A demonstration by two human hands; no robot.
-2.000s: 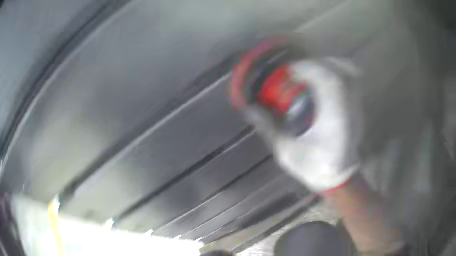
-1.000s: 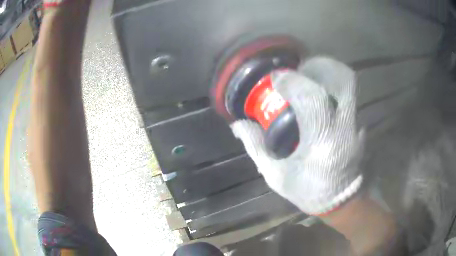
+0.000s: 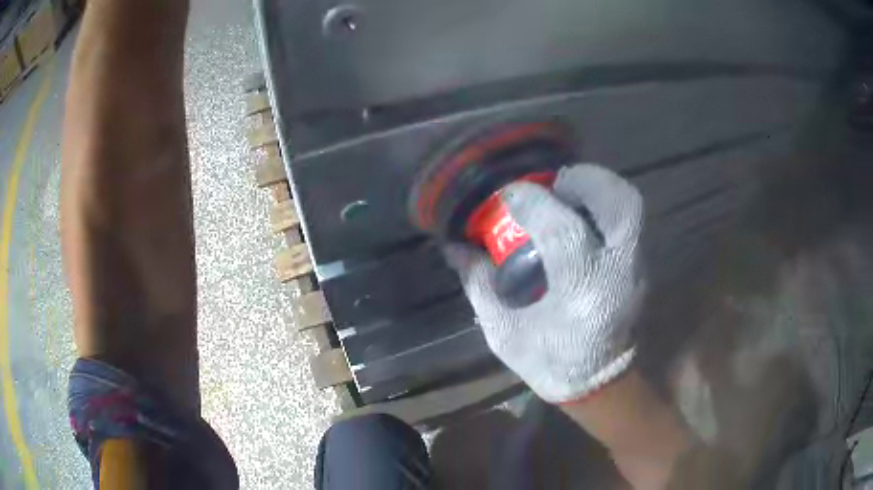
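Note:
My right hand, in a white knit glove with a red cuff edge, grips a red and black air sander. The sander's round reddish pad is blurred and lies against or just over the grey metal panels, near a dark gap between two of them. I cannot tell if it touches. Round dimples show near the panels' left ends. My left forearm reaches up along the left side, and the left hand is out of the picture past the top edge.
Wooden pallet blocks stick out along the stack's left edge. A speckled floor with a curved yellow line lies to the left. Brown boxes stand at the upper left. My knee is at the bottom. A pale object is at the lower right edge.
The view has swung to the stack's left end, and the panels have shifted up in it since a second ago. The sander now sits over a lower panel. The left glove's cuff has left the view.

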